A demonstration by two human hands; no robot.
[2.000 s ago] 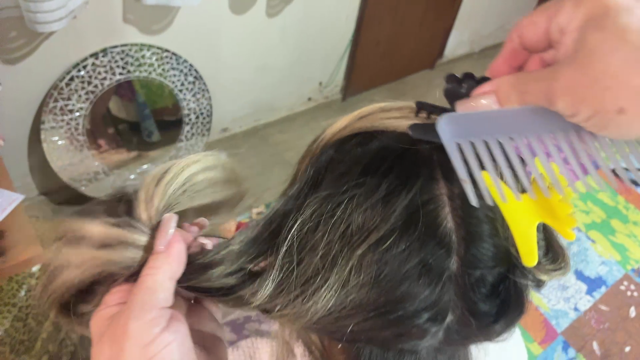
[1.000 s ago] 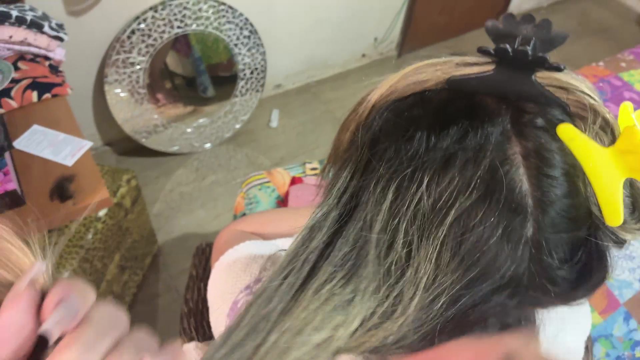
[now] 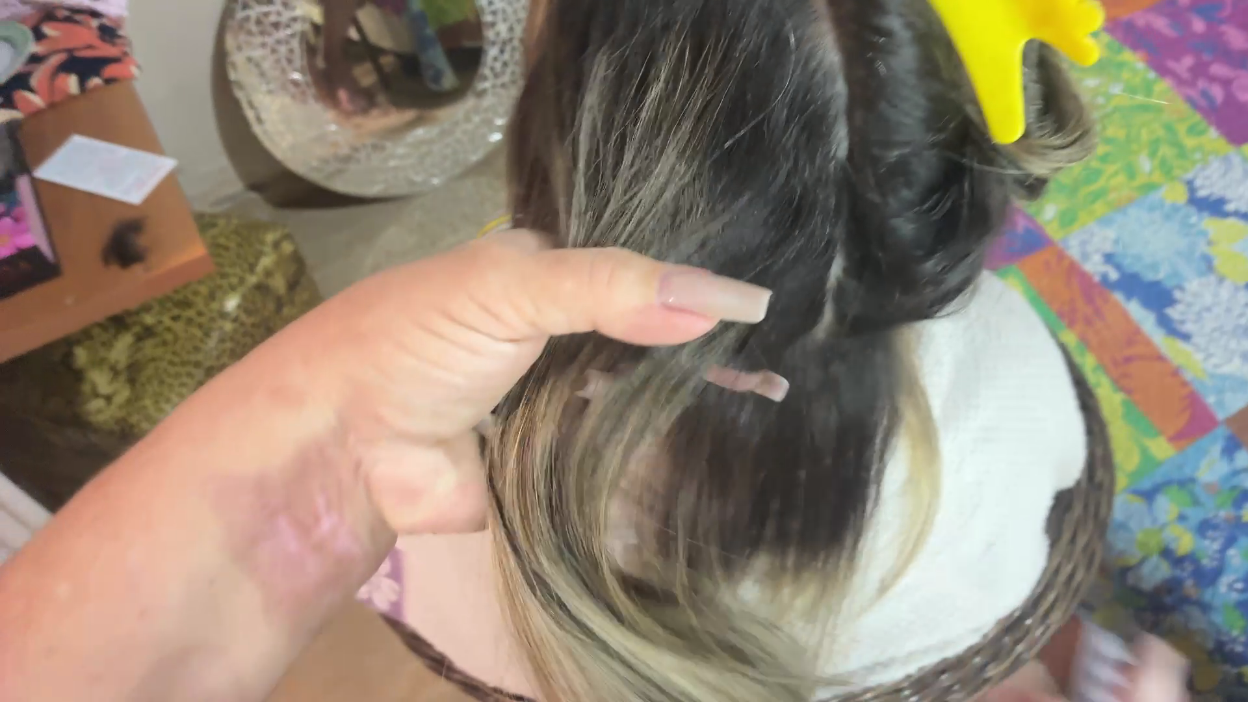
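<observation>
A person's long dark hair with blond ends [image 3: 702, 195] hangs down in front of me. My left hand [image 3: 546, 322] is around a section of it, thumb over the strands and fingers behind, with one fingertip showing through. On the right of the head a yellow claw clip [image 3: 1004, 58] holds up a coil of hair. My right hand [image 3: 1155, 673] is blurred at the bottom right edge, beside a pale object too blurred to name. The black clip and the comb are not visible in this view.
The person sits in a woven chair [image 3: 1082, 507] with a white cloth [image 3: 994, 439] at the back. A patchwork cover [image 3: 1160, 263] lies at right. At left are a round mosaic-framed mirror [image 3: 263, 97], an orange-brown surface [image 3: 88, 263] bearing a card [image 3: 107, 168], and a patterned yellow-green box [image 3: 195, 331].
My left hand has moved from the lower left onto the hanging hair. The comb seen in my right hand two seconds ago is no longer plain to see. The view has shifted down.
</observation>
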